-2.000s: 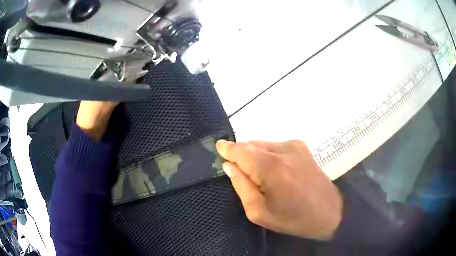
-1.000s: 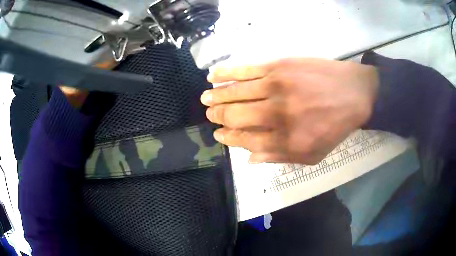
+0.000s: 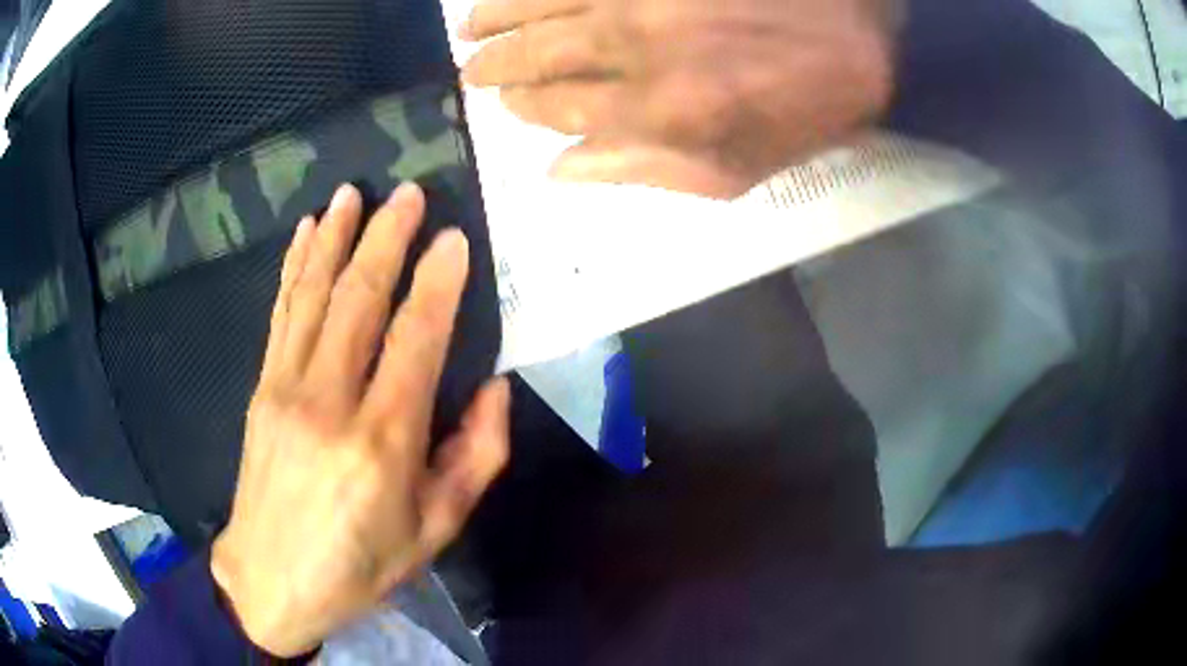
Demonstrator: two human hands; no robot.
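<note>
The black mesh back panel [image 3: 195, 377] lies on the left side of the view, its right edge along the white table. A camouflage band [image 3: 280, 176] crosses it, and a smooth black strap [image 3: 81, 260] crosses the band at the left. My left hand [image 3: 345, 429] rests flat on the panel below the band, fingers slightly apart, gripping nothing. My right hand [image 3: 690, 85] is at the top, blurred and cut off by the edge; its fingertips are at the panel's right edge, and whether they hold it is unclear.
The white table [image 3: 625, 260] has a printed ruler scale [image 3: 846, 176] near its front edge. Dark clothing [image 3: 755, 403] is below the table edge. Blue and pale grey pieces show at the lower right and lower left. The sewing machine head is out of view.
The view has shifted down, so the machine head has left it. My left hand has come from beside the machine down onto the panel. My right hand stays near the panel's right edge.
</note>
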